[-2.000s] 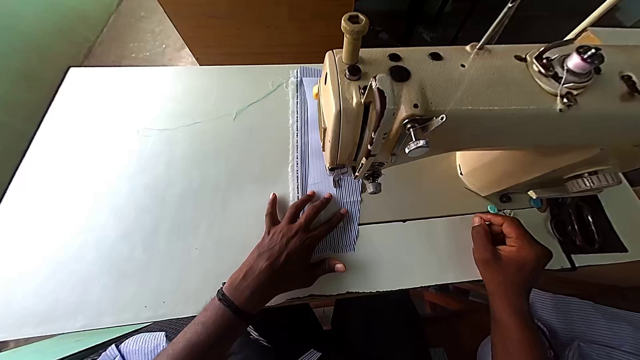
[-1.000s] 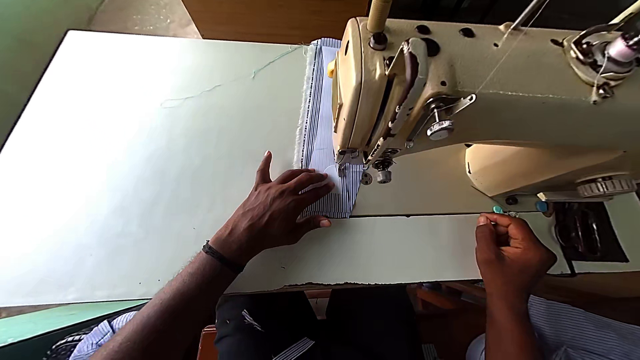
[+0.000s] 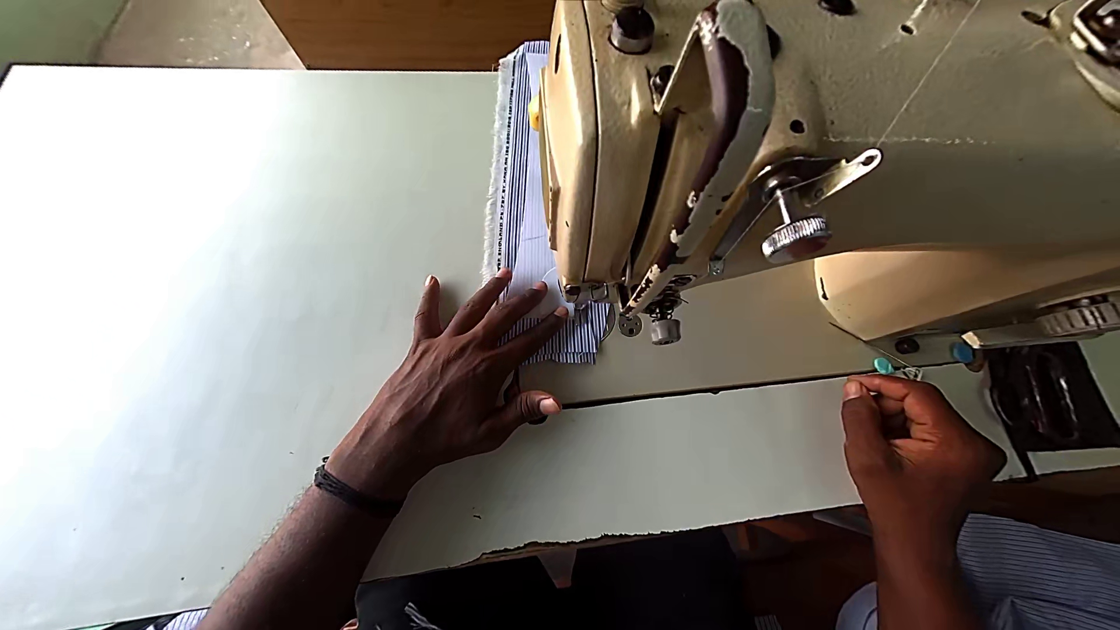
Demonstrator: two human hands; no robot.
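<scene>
My left hand [image 3: 455, 376] lies palm down with spread fingers, its fingertips on a striped fabric piece [image 3: 525, 227] with a frayed white edge. The fabric runs under the head of a cream sewing machine [image 3: 604, 157], close by the presser foot area, which the head partly hides. Farther right, my right hand [image 3: 919, 429] is closed above the front part of the table, thumb against forefinger. Whether something small is pinched there cannot be made out. Small turquoise pieces [image 3: 884, 366] sit just beyond its fingertips.
The white sewing table [image 3: 219, 306] spreads to the left and in front, with a chipped front edge. A dark object with oval loops [image 3: 1050, 394] lies at the right by the machine's base. Behind the table stands a brown wooden panel [image 3: 411, 33].
The fabric has moved away from me under the machine head, and my left hand has gone along with it. My right hand stays closed near the same spot. The view has come closer.
</scene>
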